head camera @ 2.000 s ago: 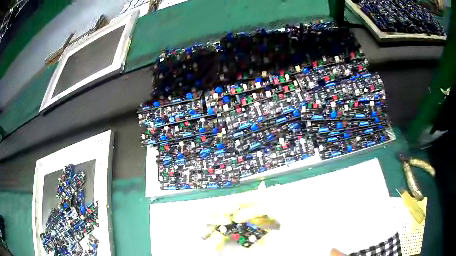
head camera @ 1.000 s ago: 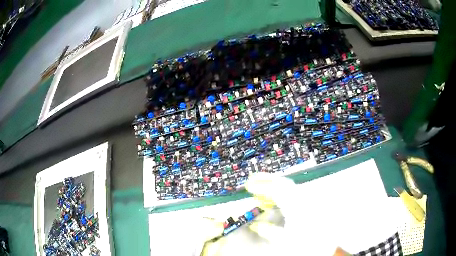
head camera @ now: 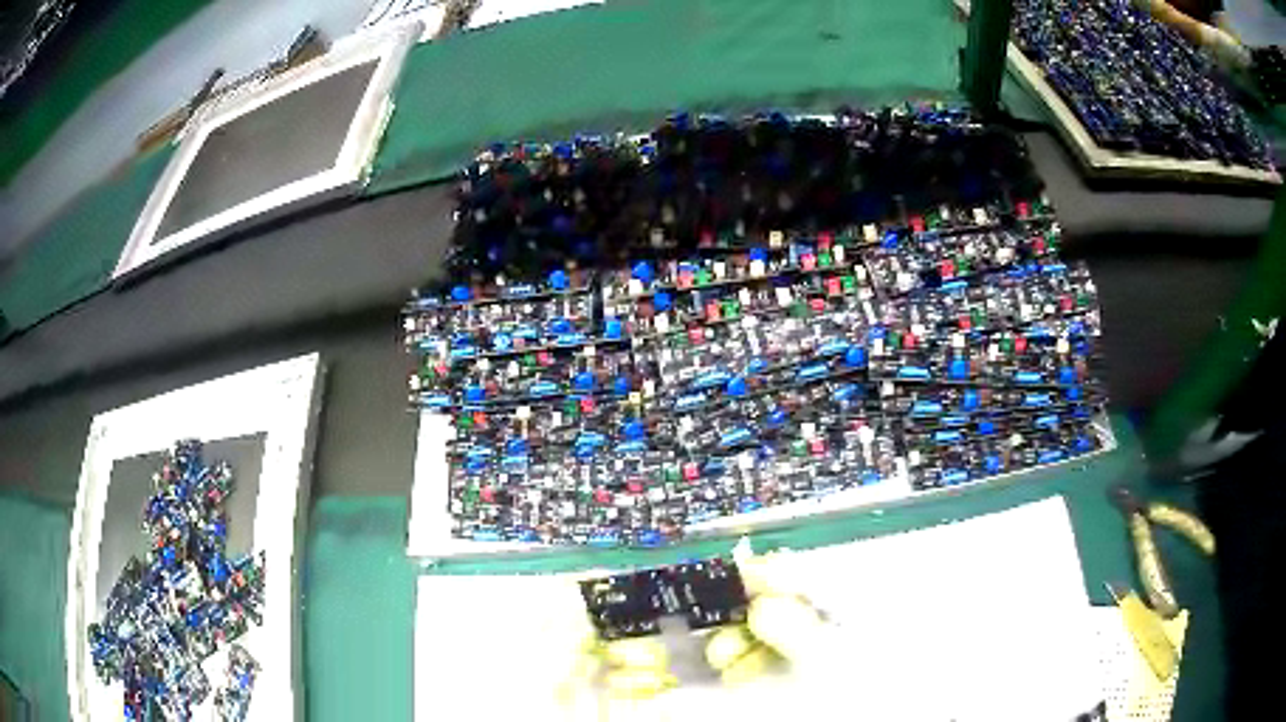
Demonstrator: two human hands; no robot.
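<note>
A short black board strip [head camera: 666,598], its bare face with white print towards me, is held over the bright white sheet [head camera: 931,607]. My left hand [head camera: 621,666], in a white and yellow glove, grips its lower left part. My right hand [head camera: 769,635], gloved alike, grips its lower right end. Both gloves are washed out against the sheet and their outlines are unclear. A large stack of component-covered strips [head camera: 762,367] lies beyond the sheet.
A white-framed tray [head camera: 289,536] with jumbled boards is at left, an empty-looking framed tray [head camera: 374,134] farther back. Yellow-handled pliers [head camera: 1154,561] and a yellow piece [head camera: 1154,638] lie at right. Another board-filled tray [head camera: 1093,153] is at far right.
The board piece, earlier showing coloured parts, now shows its bare black face. My right hand has come down from the stack's near edge beside the strip. The checked cloth has mostly left view.
</note>
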